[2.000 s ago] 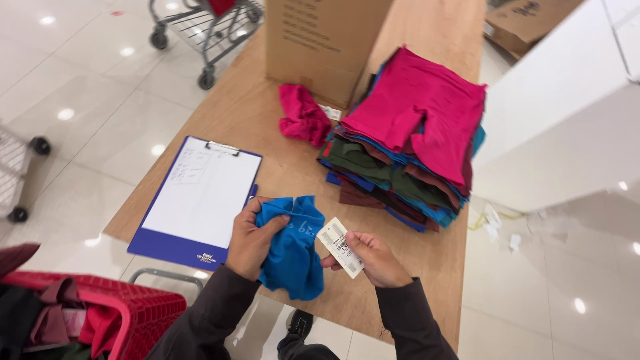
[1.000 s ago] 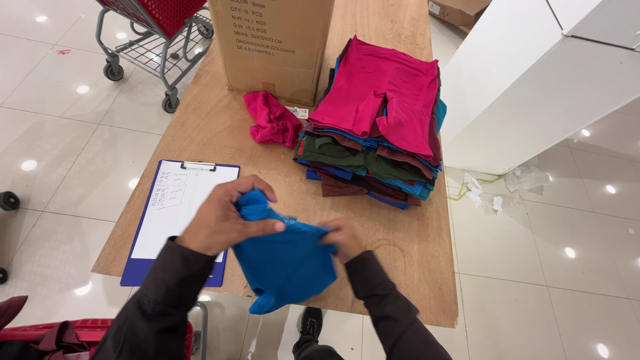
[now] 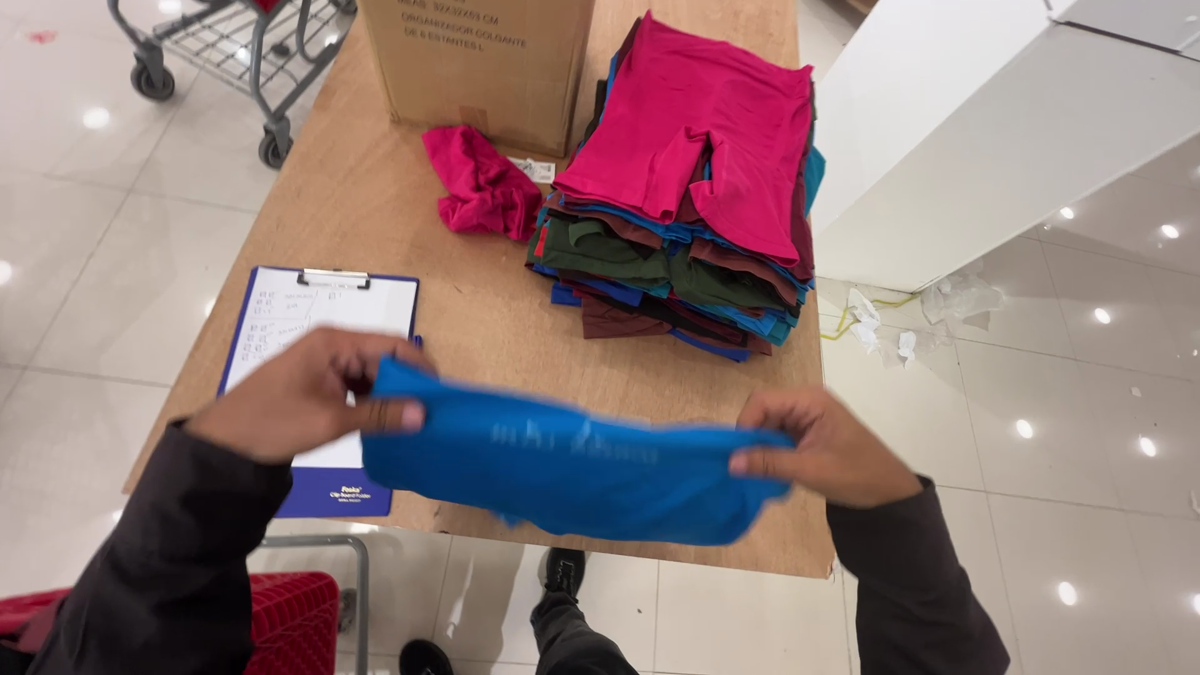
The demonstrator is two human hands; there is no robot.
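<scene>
Stretched wide between both hands is a blue fabric garment [image 3: 572,469] with faint printing along its upper edge. My left hand [image 3: 319,394] pinches its left end, above a blue clipboard with paper [image 3: 328,441]. At its right end, my right hand [image 3: 816,445] grips it between thumb and fingers, over the table's near right part. Behind it, pink shorts [image 3: 694,112] lie flat on top of a stack of folded garments [image 3: 656,272] in green, brown and blue. A crumpled pink garment [image 3: 483,187] rests left of the stack, by a small white tag [image 3: 532,170].
A cardboard box [image 3: 478,75] stands on the wooden table [image 3: 469,319] at the back. A grey cart [image 3: 225,56] is on the floor at upper left, a red basket [image 3: 295,609] at lower left. To the right are a white structure [image 3: 956,141] and plastic scraps [image 3: 867,319].
The blue garment, bunched two seconds ago, is now pulled out wide, with my hands farther apart. The white tag that my right hand held then is no longer seen in it.
</scene>
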